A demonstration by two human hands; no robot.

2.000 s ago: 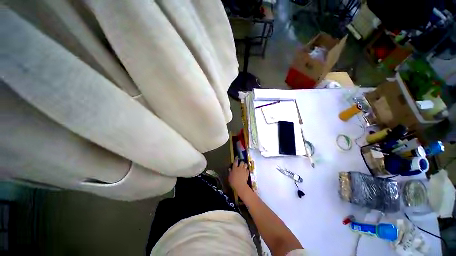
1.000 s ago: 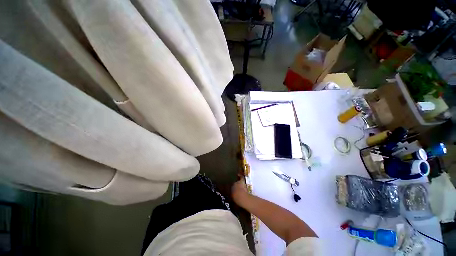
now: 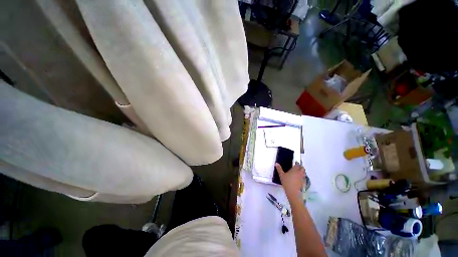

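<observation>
My right hand (image 3: 294, 179) is at the black mobile phone (image 3: 284, 157), thumb across its face near the left edge and fingers at its right side. The phone is over the white papers (image 3: 265, 160) at the table's left end. My left hand is not in view. Silver thread snips (image 3: 274, 202) with a black piece attached lie on the white table below the papers. Cream jackets (image 3: 165, 80) hang close in front at the left, with a curved pocket slit low on one.
The white-topped table (image 3: 320, 135) holds a tape roll (image 3: 342, 182), a yellow cylinder (image 3: 356, 152), a plastic-wrapped bundle (image 3: 354, 238) and a box of cones and tools. An open carton (image 3: 329, 89) and a black stand base (image 3: 255, 94) are on the floor beyond.
My right hand has moved from the table's left edge up onto the phone. The view has shifted, so the table sits lower in the picture.
</observation>
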